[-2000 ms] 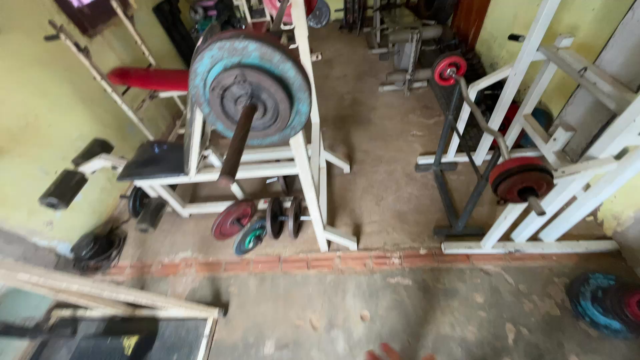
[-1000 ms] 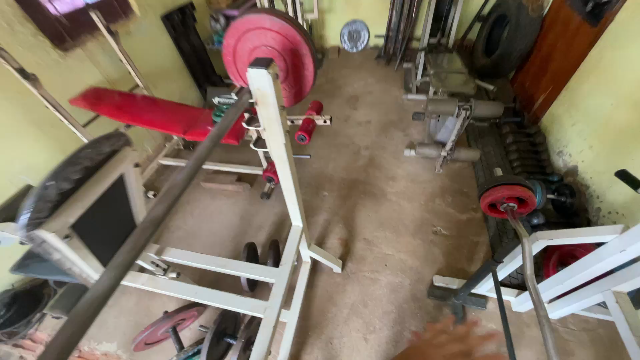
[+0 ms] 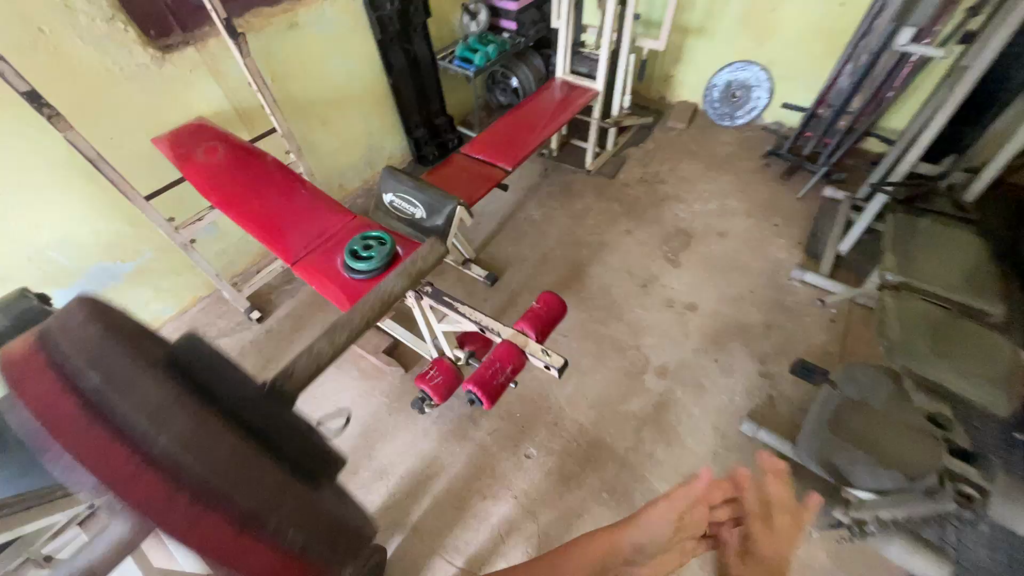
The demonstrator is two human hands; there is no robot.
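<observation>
Low in the head view, my left hand (image 3: 676, 512) reaches in from the bottom edge, its fingers meeting my right hand (image 3: 766, 516). Both hands look empty, with fingers extended and blurred; where they overlap, some fingers are hidden. To their left, a barbell's stacked weight plates (image 3: 200, 440), dark with a red one, loom close to the camera. Beyond the hands are the red foam leg rollers (image 3: 496, 372) of a weight bench. Its red padded seat (image 3: 264, 200) carries a small green weight plate (image 3: 370, 251).
Grey padded equipment (image 3: 872, 424) stands near my hands on the right. Farther back are a second red bench (image 3: 536, 124), a rack with green dumbbells (image 3: 480, 50), and a grey weight plate (image 3: 738, 94) leaning on the wall. Metal bars (image 3: 872, 88) lean at the upper right.
The view has moved forward into the room. My hands, only a blurred bit at the bottom edge before, now show together at the lower right.
</observation>
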